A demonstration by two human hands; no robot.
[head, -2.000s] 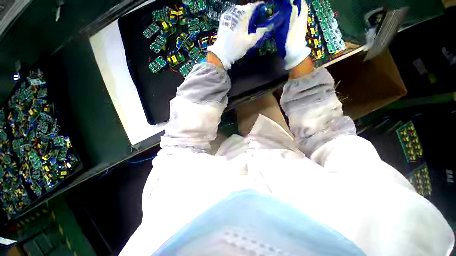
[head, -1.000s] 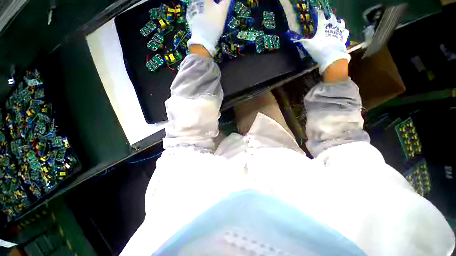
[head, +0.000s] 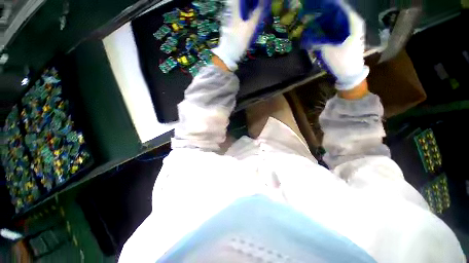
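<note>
Small green single PCBs with yellow and blue parts lie in a loose heap [head: 169,46] on the black tray [head: 180,97]. My left hand [head: 239,32], in a white glove with blue fingers, is over the heap; its fingertips are blurred and cut off at the top edge. My right hand [head: 343,49] is raised at the tray's right side, blue palm showing, fingers curled. A blurred yellow-green PCB strip [head: 289,18] extends from it towards my left hand. Whether my left hand touches the strip cannot be told.
A white sheet [head: 122,77] borders the tray. A finished-board tray at far left holds many loose boards [head: 51,138]. An open brown box [head: 396,90] is below the bench edge at right. Panels [head: 428,150] stand in a black crate at lower right. A grey blade-like object [head: 401,33] is at upper right.
My right hand has lifted from the boards at the tray's right side and turned its palm into view, with the blurred strip. My left hand has moved right. The view has shifted slightly.
</note>
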